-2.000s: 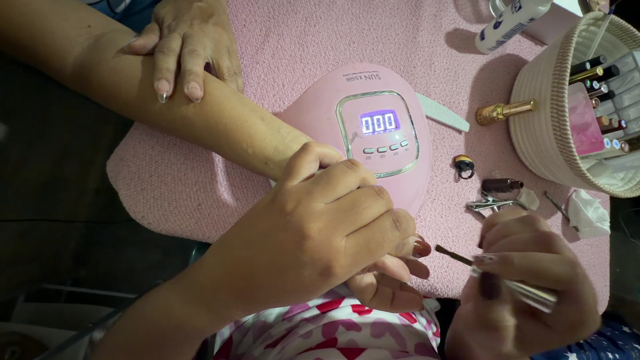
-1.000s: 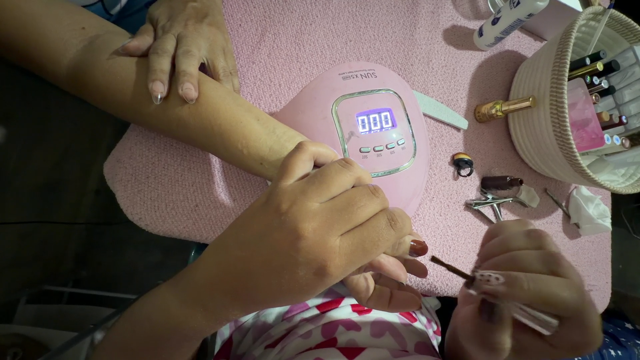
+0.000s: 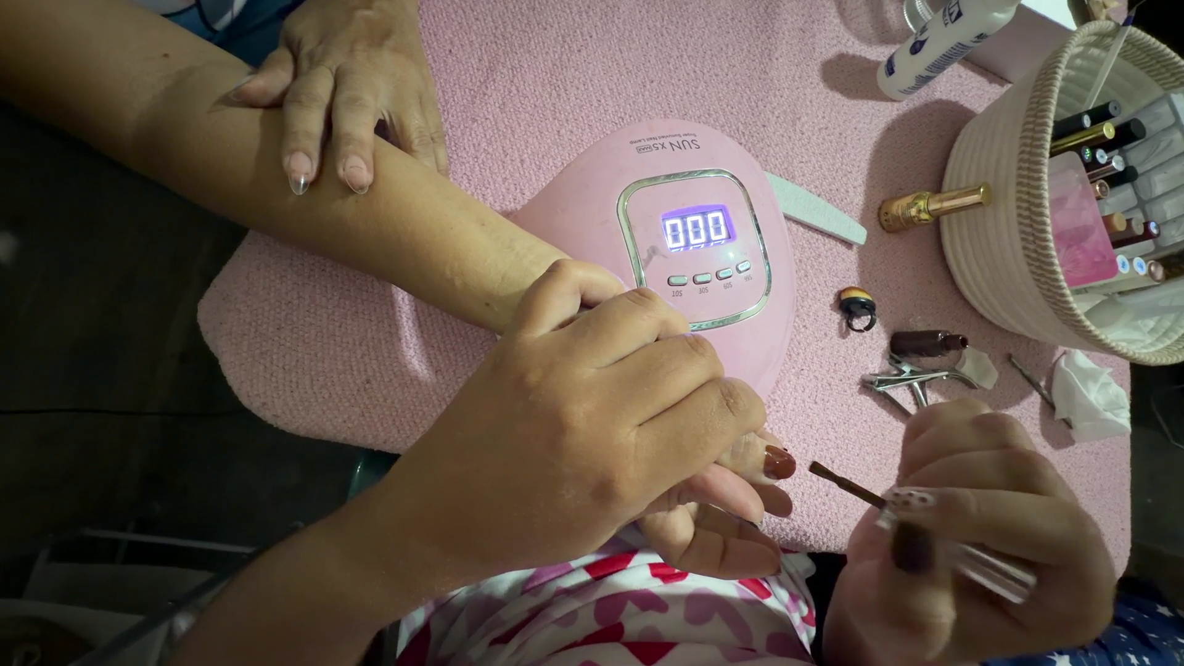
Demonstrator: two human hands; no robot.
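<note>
My left hand (image 3: 592, 416) is closed around the other person's hand (image 3: 712, 536), whose fingers come out beneath it. One fingertip shows a glossy reddish-brown painted nail (image 3: 778, 462). My right hand (image 3: 980, 536) grips a nail polish brush (image 3: 846, 484) by its handle; the dark bristle tip points left, a short gap from the painted nail. Behind my left hand lies a pink nail lamp (image 3: 721, 277) with a lit display. The other person's second hand (image 3: 361, 102) rests on their own forearm.
On the pink towel (image 3: 518, 83) lie a nail file (image 3: 819, 211), a gold polish bottle (image 3: 932, 206), a ring (image 3: 857, 308), a dark bottle (image 3: 928, 343), metal nippers (image 3: 911, 377) and a crumpled white tissue (image 3: 1090, 396). A woven basket (image 3: 990, 194) of bottles stands at right, near a white bottle (image 3: 945, 46).
My right hand has shifted slightly left since the first frame, still with the brush. The brush tip stays a little apart from the painted nail. My left hand keeps its hold.
</note>
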